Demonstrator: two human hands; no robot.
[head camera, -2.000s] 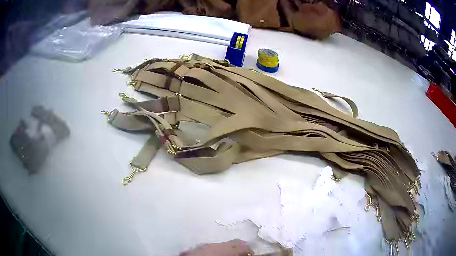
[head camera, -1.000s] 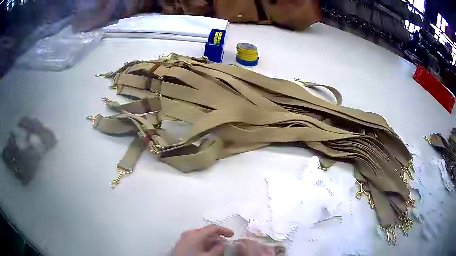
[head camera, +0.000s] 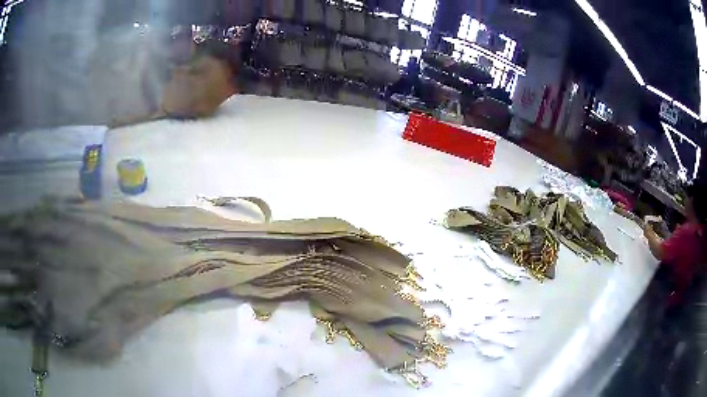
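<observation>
A big pile of khaki webbing shoulder straps (head camera: 287, 271) lies across the left and middle of the white table. Gold snap hooks (head camera: 434, 353) hang from the pile's right end. A single hook strap (head camera: 39, 360) sticks out at the lower left. Thin white wrapping slips (head camera: 484, 302) are scattered right of the hooks. Neither of my hands is in the picture. The left part of the pile is blurred.
A blue box (head camera: 92, 170) and a yellow-blue round item (head camera: 132, 176) stand behind the straps. A darker strap pile (head camera: 535, 225) lies farther right. A red plastic crate (head camera: 449, 139) is at the far edge. A person in red (head camera: 684, 244) is at the right edge. Brown bags (head camera: 198, 87) are heaped behind.
The view has swung right and up, so the straps sit farther left and the second pile, crate and person show. The hand seen at the bottom edge has left the picture.
</observation>
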